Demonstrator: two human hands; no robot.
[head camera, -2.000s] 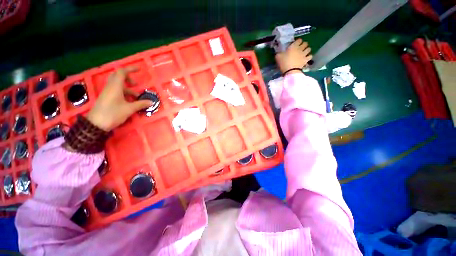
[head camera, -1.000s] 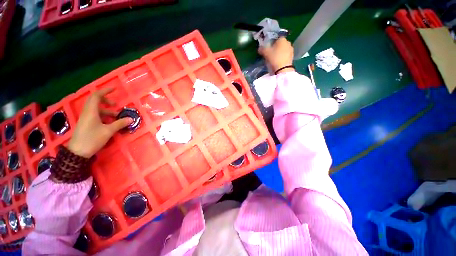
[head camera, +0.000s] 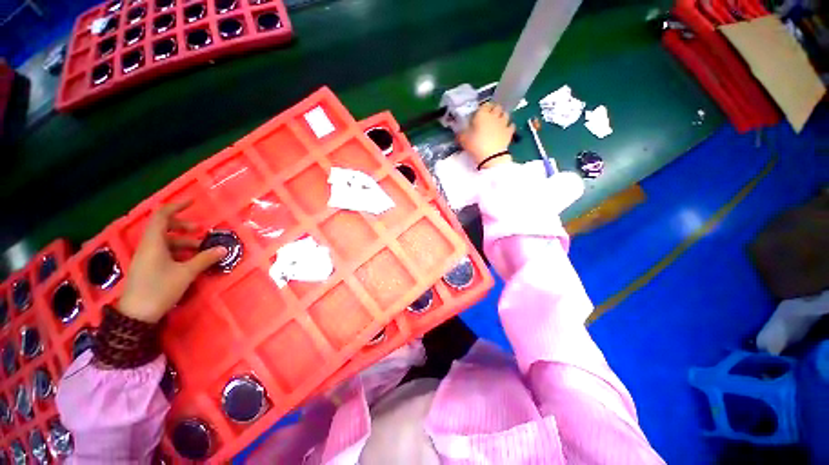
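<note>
My left hand (head camera: 165, 263) holds a round black unit (head camera: 221, 252) with a shiny rim between thumb and fingers, over the red-orange foam tray (head camera: 300, 341). Two white wipes lie on the tray, one near the middle (head camera: 303, 261) and one further right (head camera: 358, 191). My right hand (head camera: 487, 133) is on the grey-white dispensing gun (head camera: 460, 105) at the bench behind the tray. Its fingers are around the gun's near part, and the grip is partly hidden. Other round units sit in pockets at the tray's left and near edge.
A second tray (head camera: 468, 295) lies under the first. More filled trays stand at the left (head camera: 27, 341) and far left (head camera: 173, 59). Crumpled wipes (head camera: 562, 106), a thin stick (head camera: 542, 148) and a small round dark item (head camera: 590, 164) lie at right. A pale post (head camera: 536, 50) rises behind the gun.
The view has turned, so the tray and bench appear shifted left and the far tray has come in. My right hand with the gun has come lower and nearer the bench. My left hand still holds the unit.
</note>
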